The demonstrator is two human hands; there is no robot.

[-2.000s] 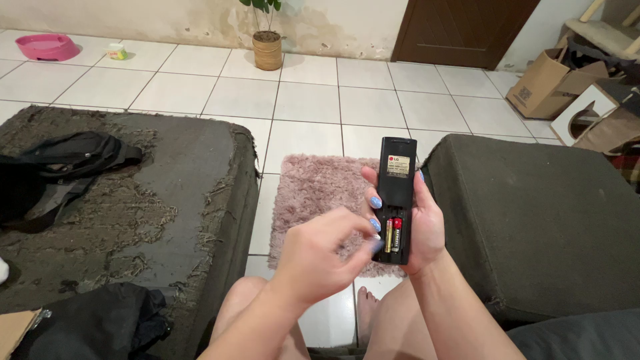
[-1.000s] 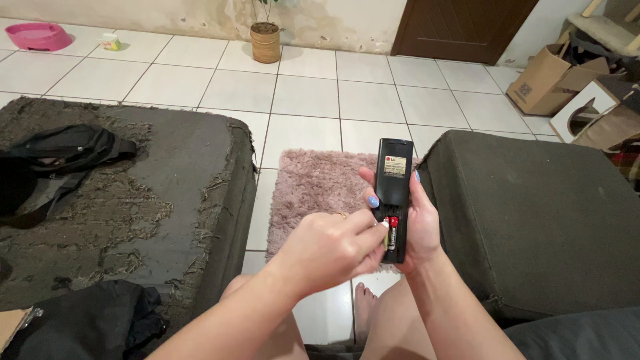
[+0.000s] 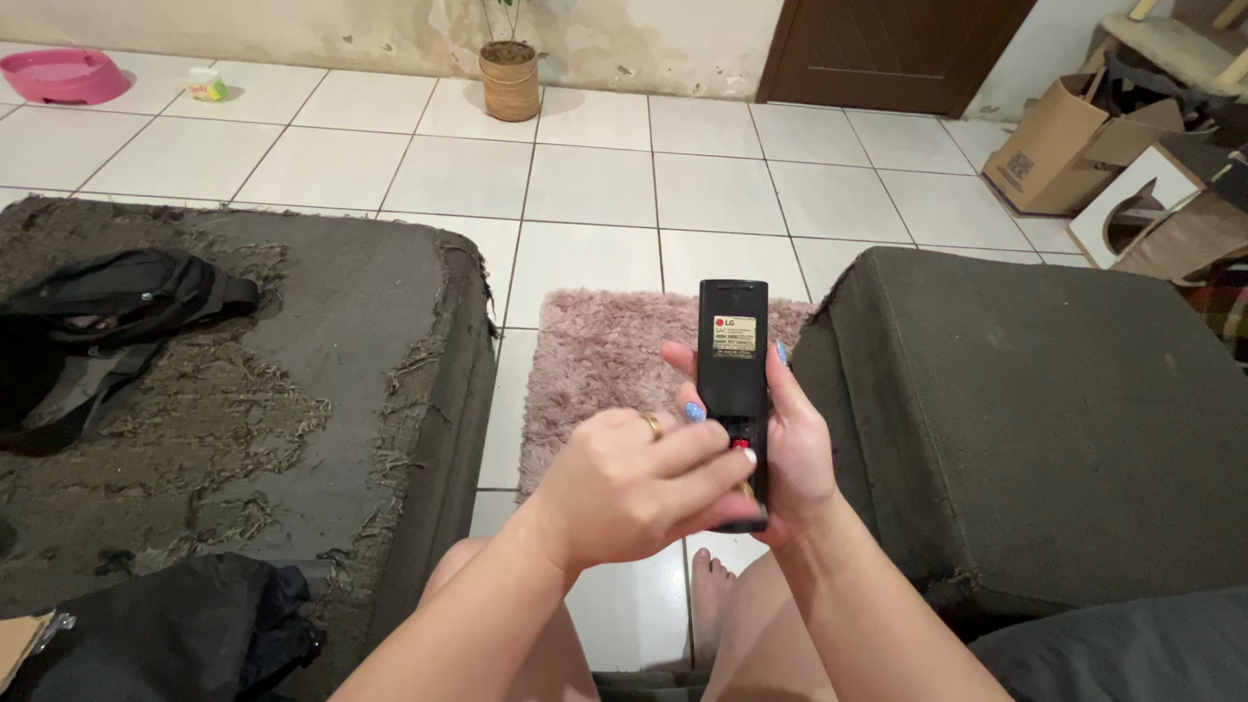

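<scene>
A black LG remote control (image 3: 733, 390) is held back side up in my right hand (image 3: 801, 444), with the thumb along its right edge and fingers at its left edge. Its lower back shows an uncovered battery compartment with a red-ended battery (image 3: 741, 445) in it. My left hand (image 3: 643, 478), wearing a gold-coloured ring, reaches across from the left. Its fingertips are over the compartment and touch the battery area, hiding most of it. Whether they grip a battery cannot be told. The battery cover is not in sight.
A pink shaggy rug (image 3: 604, 361) lies on white floor tiles below the remote. A worn dark ottoman (image 3: 390, 292) with a black bag (image 3: 127, 292) is at left, a dark cushioned seat (image 3: 1053, 390) at right. Farther off are a potted plant (image 3: 509, 83) and a cardboard box (image 3: 1048, 146).
Two seconds ago my left fingers were at the compartment's left side, with two batteries showing. Now they lie across the compartment and cover most of it. My right hand still holds the remote.
</scene>
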